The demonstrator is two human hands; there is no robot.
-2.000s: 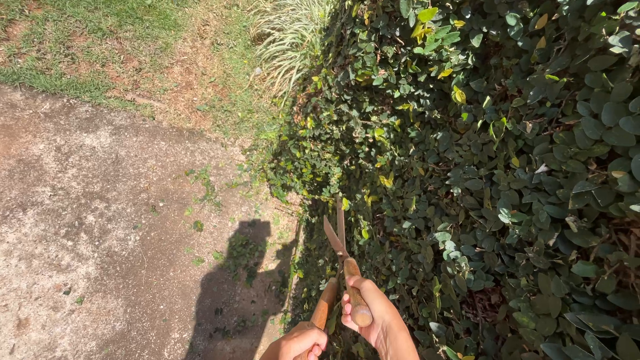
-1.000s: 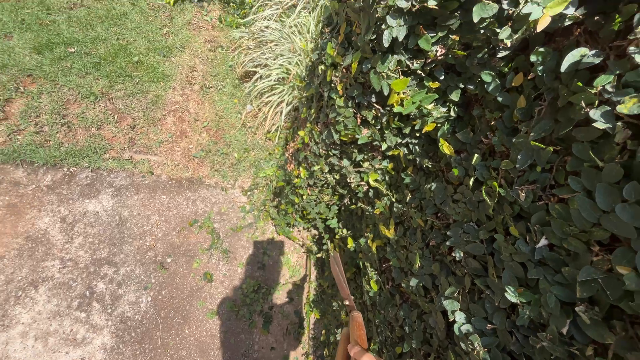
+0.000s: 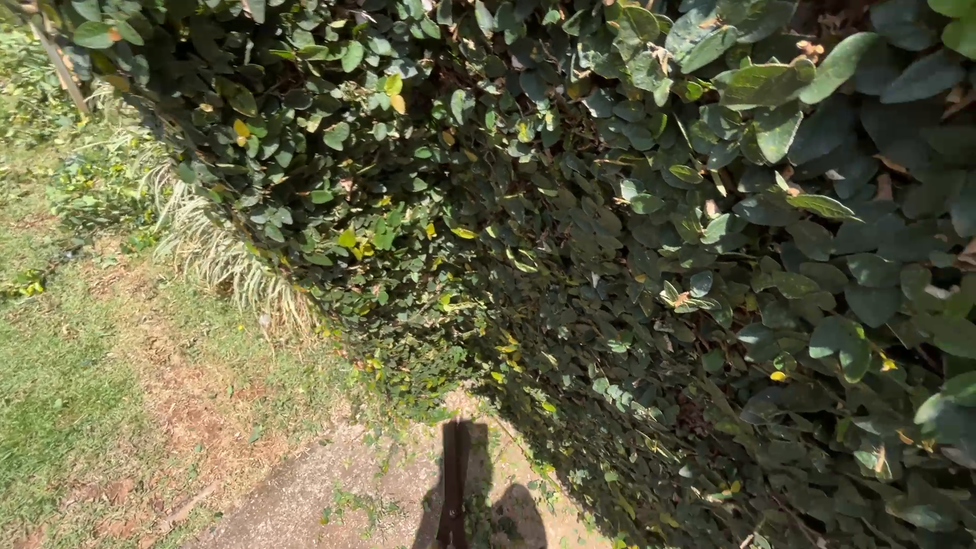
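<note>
The dark metal blades of hedge shears (image 3: 454, 484) rise from the bottom edge, a little left of centre, pointing up and lying close together. Behind them are the concrete paving and a shadow. The handles of the shears and both of my hands are out of the frame below. Beyond the blade tips stands the leafy hedge (image 3: 579, 252), dense with small dark green leaves and some yellow ones. Its lower edge meets the ground near the tips; whether the blades touch any leaf cannot be told.
Concrete paving (image 3: 305, 488) with scattered leaf clippings lies at the bottom. Grass (image 3: 61, 389) with bare soil patches covers the left. A clump of long pale striped leaves (image 3: 229, 252) grows along the hedge foot. A thin post (image 3: 61, 65) stands at the upper left.
The view has swung toward the hedge. Two seconds ago both hands showed on wooden handles with the blades apart; now the blades are together and the hands are out of view.
</note>
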